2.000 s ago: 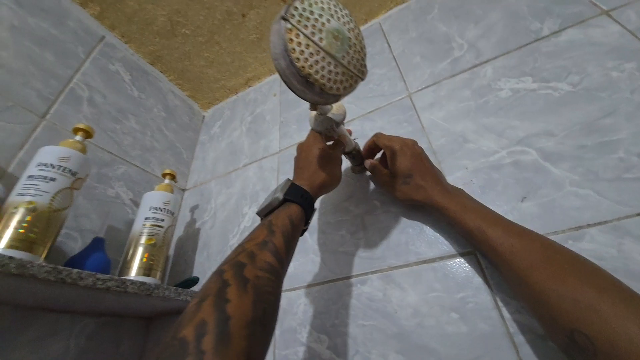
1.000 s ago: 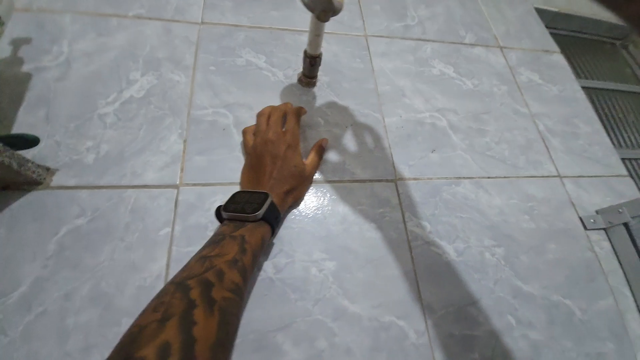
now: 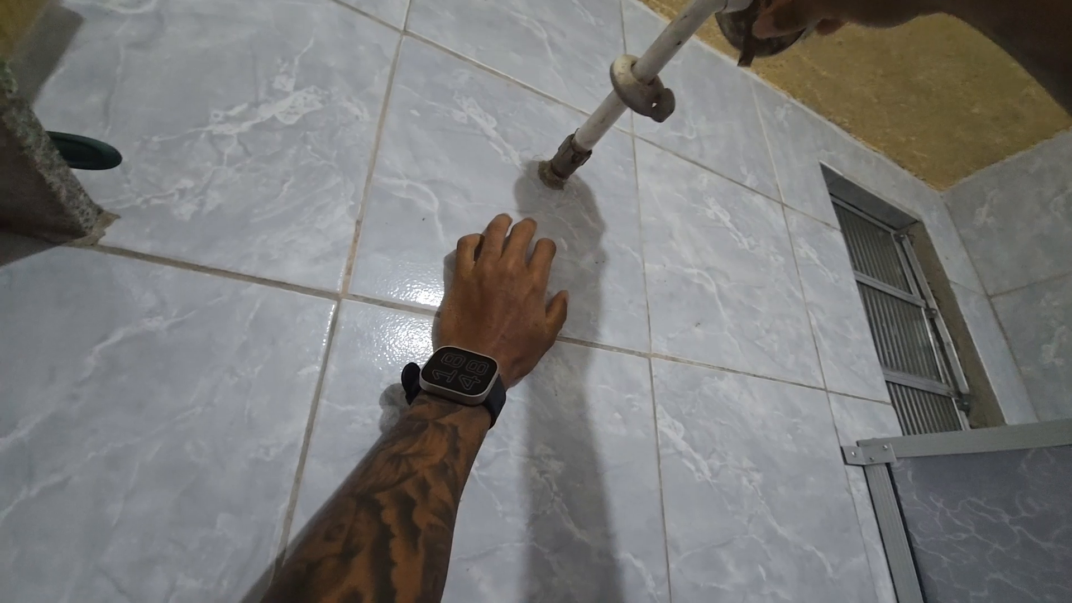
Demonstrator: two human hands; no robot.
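Note:
My left hand point(image 3: 502, 297), with a smartwatch point(image 3: 459, 373) on its wrist, lies palm down against the marbled wall tile point(image 3: 469, 109), fingers a little apart and holding nothing. Above it a white shower pipe point(image 3: 600, 119) comes out of the wall through a worn fitting point(image 3: 570, 155) and slants up to the right. A loose round collar point(image 3: 641, 87) sits partway along the pipe. At the top edge my right hand point(image 3: 804, 18) has its fingers at a dark round part point(image 3: 749, 38) by the pipe's far end; the frame cuts off much of it.
At left a rough stone shelf edge point(image 3: 42, 167) juts out with a dark green object point(image 3: 86, 151) on it. A louvred metal window point(image 3: 900, 310) is set in the wall at right, above a metal-framed panel point(image 3: 980, 502). Bare yellowish wall point(image 3: 904, 92) shows above the tiles.
Two seconds ago both hands were at the shower pipe near its wall fitting. My left hand has come off it and rests on the tile below. The view has shifted a lot.

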